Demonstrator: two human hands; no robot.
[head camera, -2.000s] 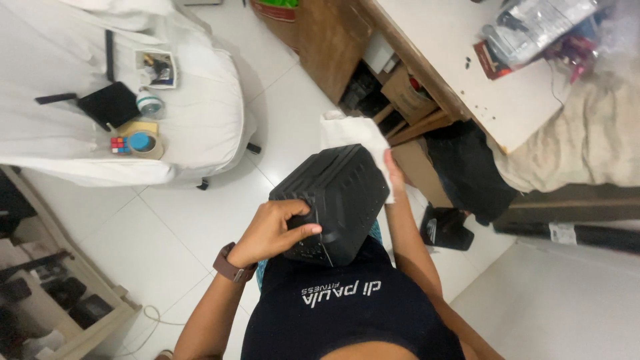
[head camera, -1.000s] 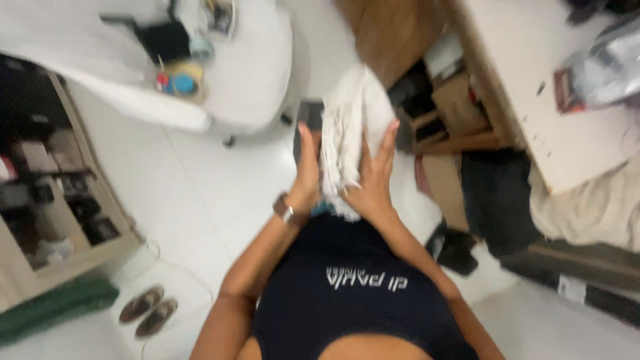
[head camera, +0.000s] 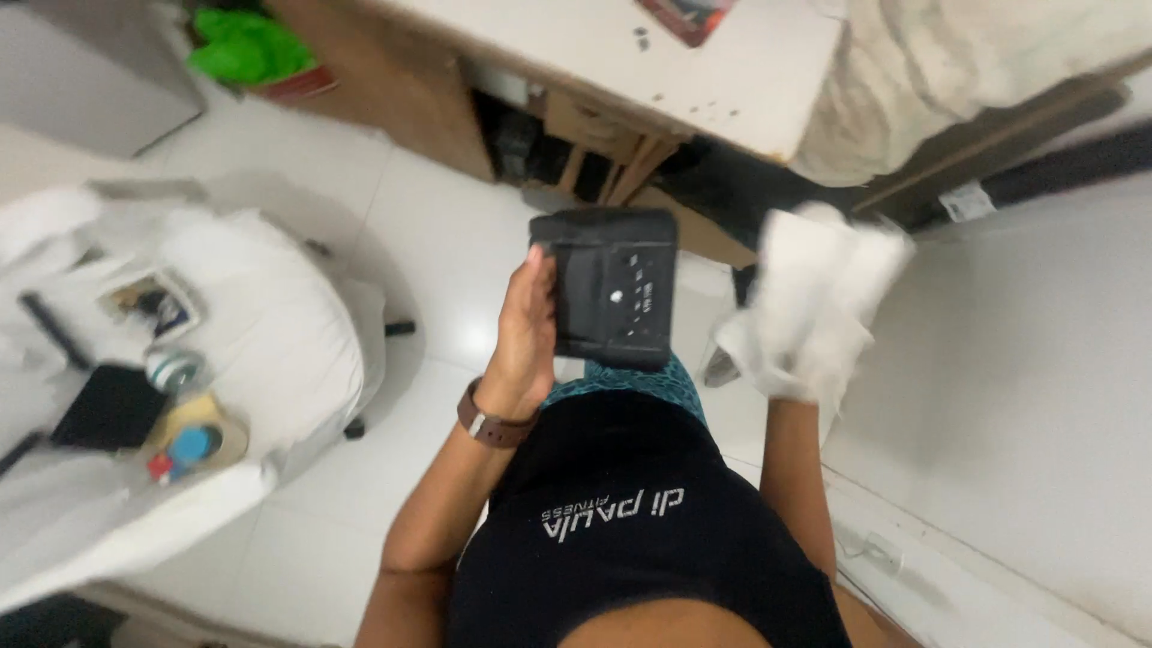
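A black plastic box-like device, with small white markings and a round light spot on its face, is held in front of my body. My left hand grips its left side, wearing a brown-strapped watch at the wrist. Out to the right, apart from the device, a white cloth is draped over my right hand, whose fingers are mostly hidden beneath it; the cloth is motion-blurred.
At the left stands a chair covered in white cloth, bearing a blue-lidded container, a jar and a black object. A white-topped table with dark specks spans the top. A bin with a green bag stands behind. A pale wall is at the right.
The cloth, around the device between both hands one second ago, is now off it, out to the right with my right hand. The device's marked face now shows. The view has shifted.
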